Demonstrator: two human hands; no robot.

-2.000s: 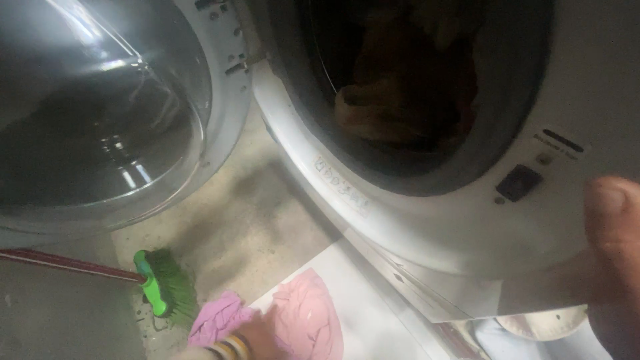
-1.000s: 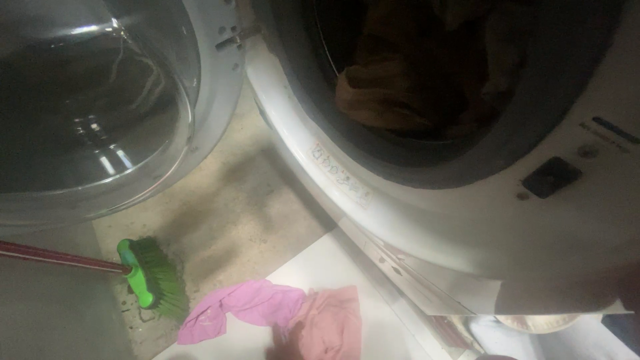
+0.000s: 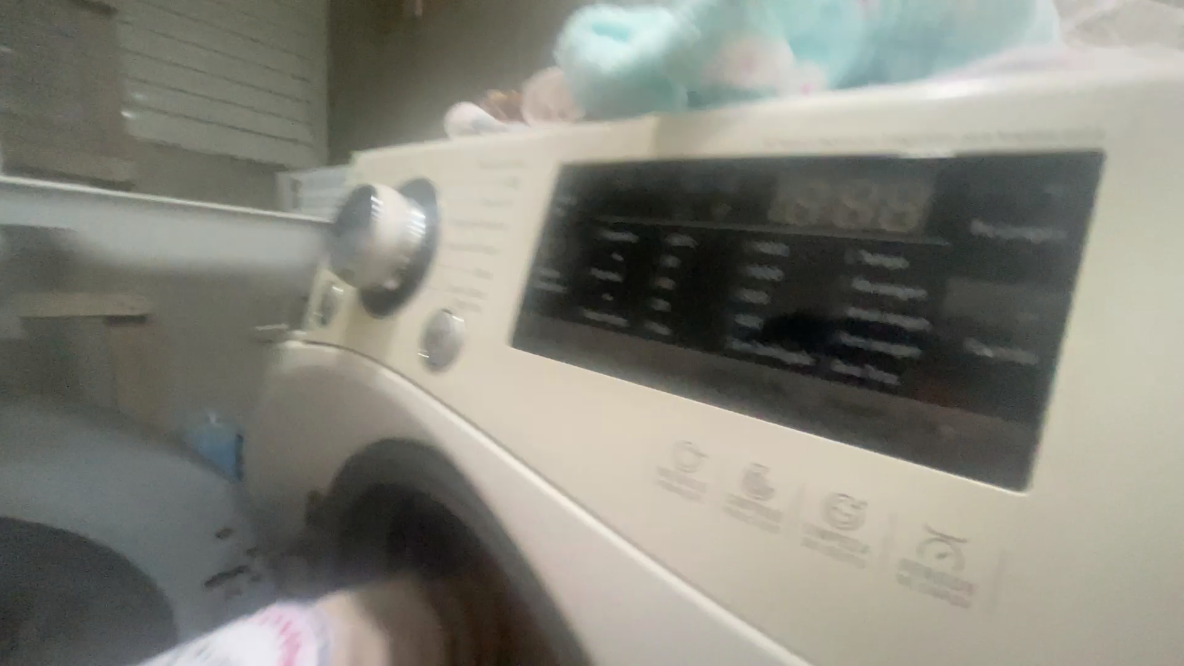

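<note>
A front-loading washing machine (image 3: 592,416) fills much of the view, with a round dial (image 3: 381,242), a small round button (image 3: 442,339) and a dark display panel (image 3: 805,314). Its round door (image 3: 139,472) stands open at the lower left beside the dark drum opening (image 3: 416,518). At the bottom edge, a blurred tan shape with white and pink fabric (image 3: 268,638) reaches across that opening. It looks like my left forearm in a sleeve, but blur leaves this unsure, and any fingers are hidden. My right hand is out of view.
Fluffy turquoise fabric (image 3: 731,51) and paler soft items lie on top of the machine. Behind it at the left are a white horizontal edge (image 3: 166,203), a slatted white surface (image 3: 217,74) and a small blue object (image 3: 215,444).
The view has swung up from the drum opening and floor to the control panel. The thumb at the right and the banded wrist by the pink cloth, seen two seconds ago, are out of view.
</note>
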